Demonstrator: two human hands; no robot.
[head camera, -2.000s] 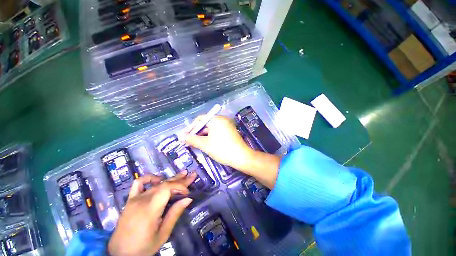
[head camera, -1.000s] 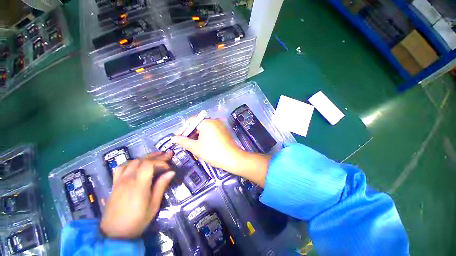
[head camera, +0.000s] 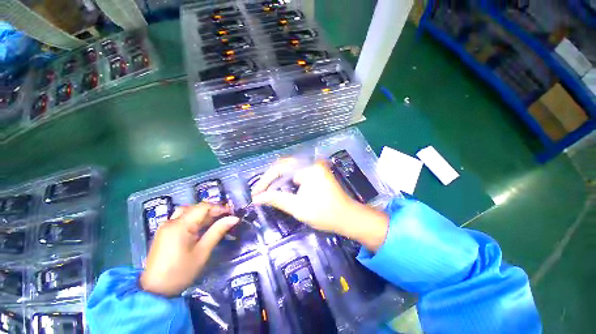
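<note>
A clear blister tray (head camera: 171, 180) holds several black handsets in two rows. One handset (head camera: 302, 293) lies in the near row, another (head camera: 353, 175) at the far right. My right hand (head camera: 310, 199) is over the tray's upper middle, thumb and fingers pinched around something too blurred to make out. My left hand (head camera: 191, 240) is beside it, thumb and forefinger close together near a small dark thing; I cannot tell if it holds it. The handset under my fingers is partly hidden.
A tall stack of filled trays (head camera: 281, 134) stands behind the work tray, beside a white post (head camera: 382, 55). A white square sheet (head camera: 399, 171) and a white block (head camera: 438, 165) lie at right. More trays lie at left (head camera: 97, 244). Blue shelves (head camera: 483, 62) stand at the upper right.
The view has shifted, so the trays sit further right and more shows at left. My left fingers have come away from the handset and now meet near my right fingertips. The pale slim tool no longer shows clearly.
</note>
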